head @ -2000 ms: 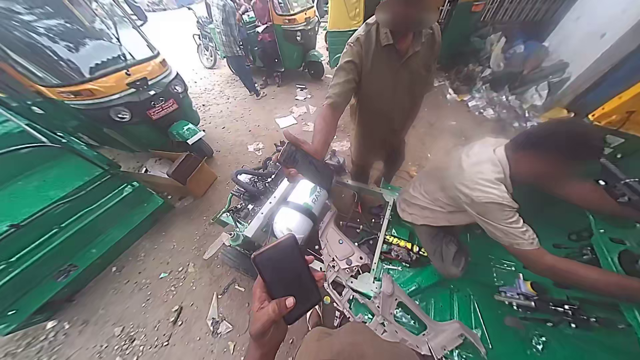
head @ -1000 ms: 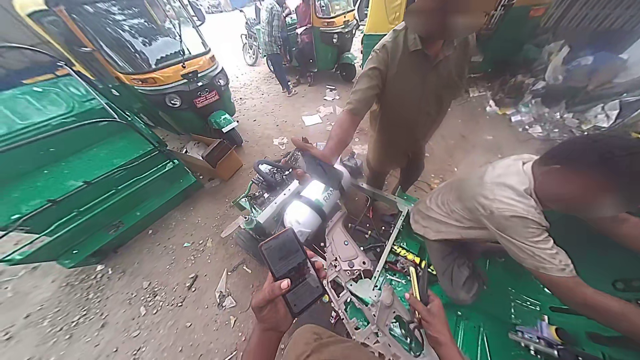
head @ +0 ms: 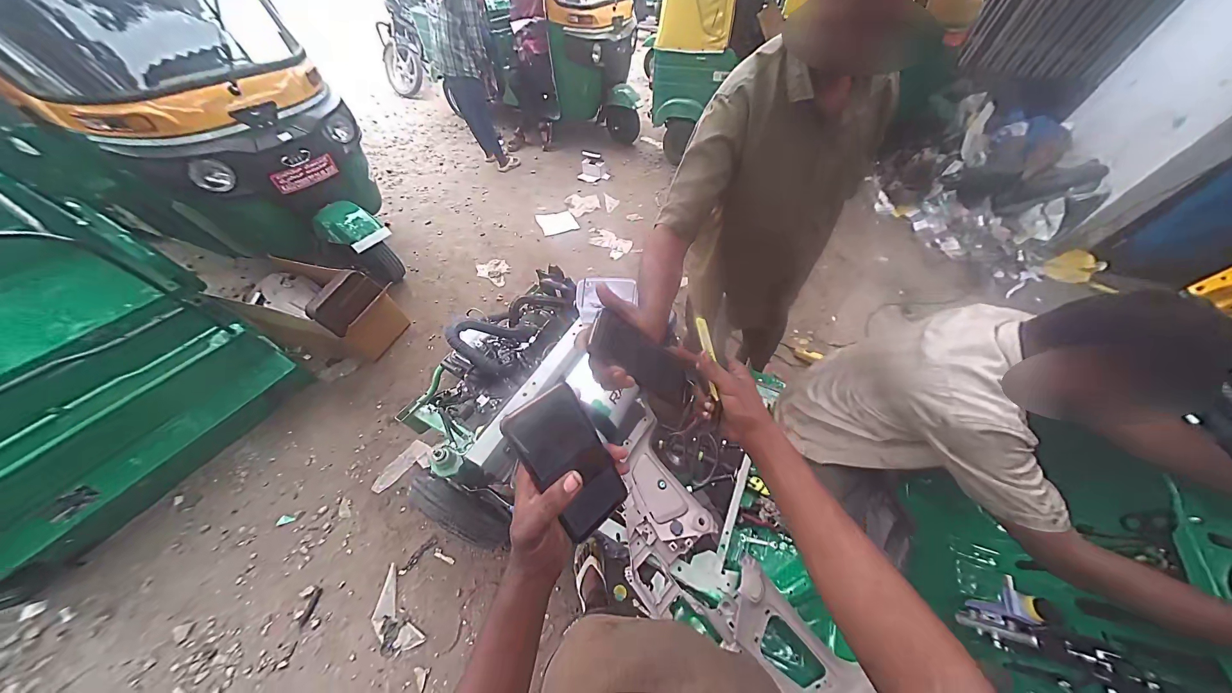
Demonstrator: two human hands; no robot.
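My left hand [head: 544, 515] holds a dark smartphone [head: 566, 462], its screen facing up, above the vehicle frame. My right hand [head: 736, 399] reaches forward, with a thin yellow tool [head: 706, 342] in its fingers; its exact kind cannot be told. Its fingertips are at the edge of another dark phone [head: 635, 356], which a standing person's hand [head: 626, 313] holds from the far side. Whether my fingers grip that phone cannot be told. Below lie a white cylinder [head: 592, 385], partly hidden by the phones, and a pale metal bracket [head: 674, 500].
A green auto-rickshaw body panel [head: 125, 414] lies at left, by a parked auto-rickshaw [head: 192, 125] and a cardboard box [head: 371, 322]. A crouching person [head: 914, 414] works over a green floor panel with tools [head: 1011, 616] at right. A tyre [head: 462, 510] stands below the frame.
My right hand was out of view, then came in low at the right with the yellow tool; it is now up beside the standing person's phone. The phone stays in my left hand.
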